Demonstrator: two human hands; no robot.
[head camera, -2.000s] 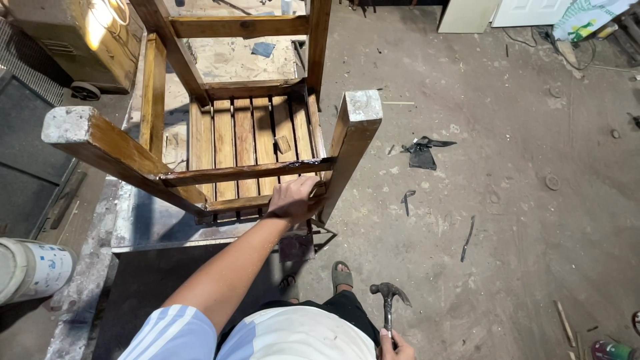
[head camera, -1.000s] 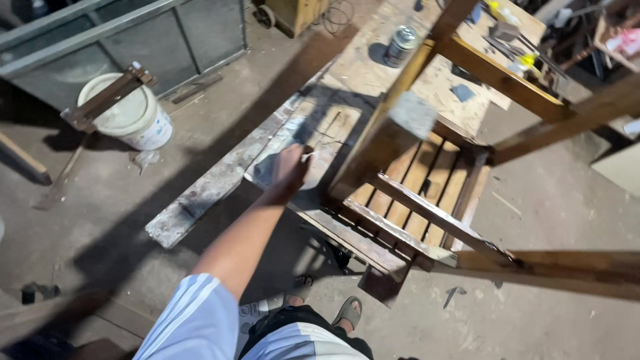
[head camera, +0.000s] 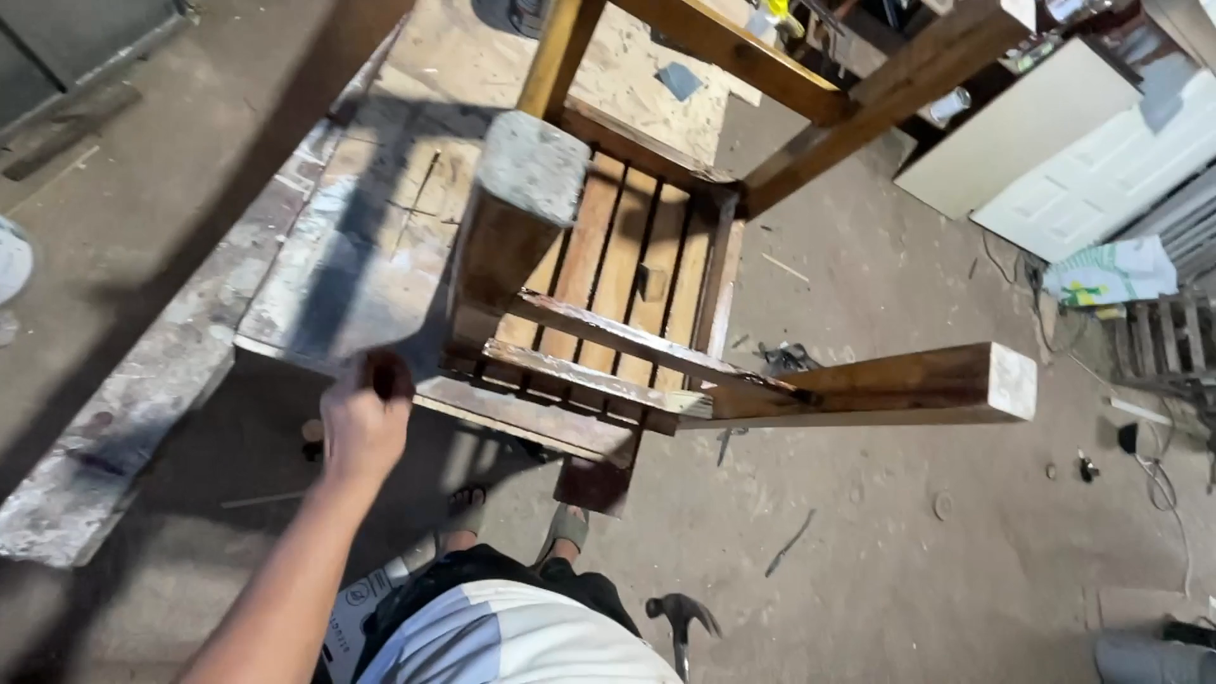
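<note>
My left hand (head camera: 366, 418) is closed around a small dark brown piece, perhaps wood, at the near edge of the paint-stained work board (head camera: 285, 323). To its right, an upturned wooden stool or chair (head camera: 499, 256) rests on the board with its legs pointing up and its slatted seat (head camera: 594, 256) beneath. Two narrow rails (head camera: 655, 351) cross its near side, with rough, pale edges. A claw hammer (head camera: 679, 613) shows at the bottom, head up; the hand on its handle is out of the frame.
A long paint-covered plank (head camera: 171, 408) runs along the left of the board. A stool leg (head camera: 883, 385) juts out to the right over the concrete floor. My sandalled feet (head camera: 565, 532) stand below a dark red board end (head camera: 594, 484). Scraps and cords lie on the floor at right.
My left hand has left the stool's near rail, where it was two seconds ago, and moved left over the board. It now holds a small dark piece. The view has swung considerably.
</note>
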